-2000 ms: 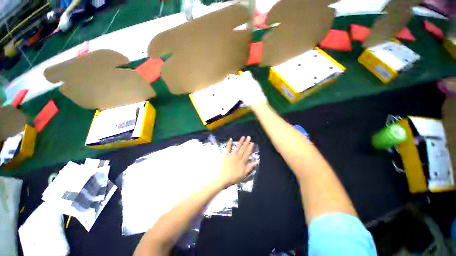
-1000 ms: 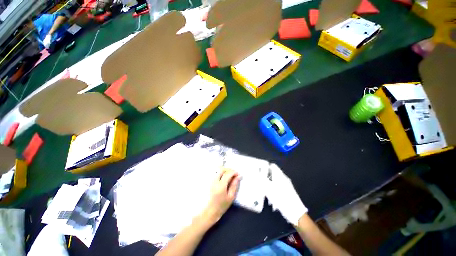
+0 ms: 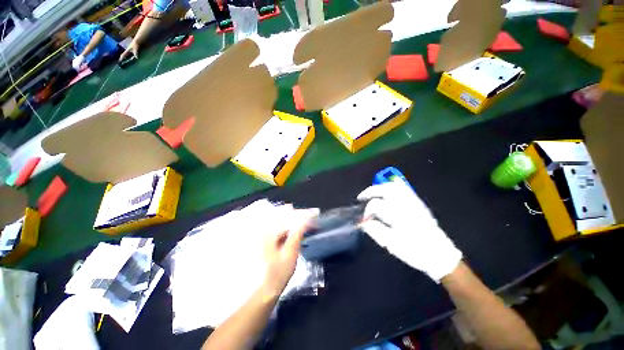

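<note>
A grey, blurred flat piece [image 3: 332,236], looking like a plate folded in a clear bag, is held between both hands above the right edge of the bag stack. My left hand [image 3: 284,249], bare, grips its left end. My right hand [image 3: 409,229], in a white glove, holds its upper right side. The stack of poly bags [image 3: 222,273] lies whitish and glossy on the black mat. The blue tape dispenser [image 3: 392,176] shows just behind my right hand, partly hidden.
Open yellow boxes [image 3: 369,115] with standing brown flaps [image 3: 342,55] line the green conveyor [image 3: 205,181]. Red pads [image 3: 406,68] lie between them. Leaflets [image 3: 113,273] lie at left. A green roll [image 3: 513,170] and another yellow box [image 3: 551,191] are at right. A person in blue [image 3: 89,42] is far left.
My hands have lifted the piece off the stack, and it now looks dark grey instead of white. My right hand has moved up beside the tape dispenser, partly covering it.
</note>
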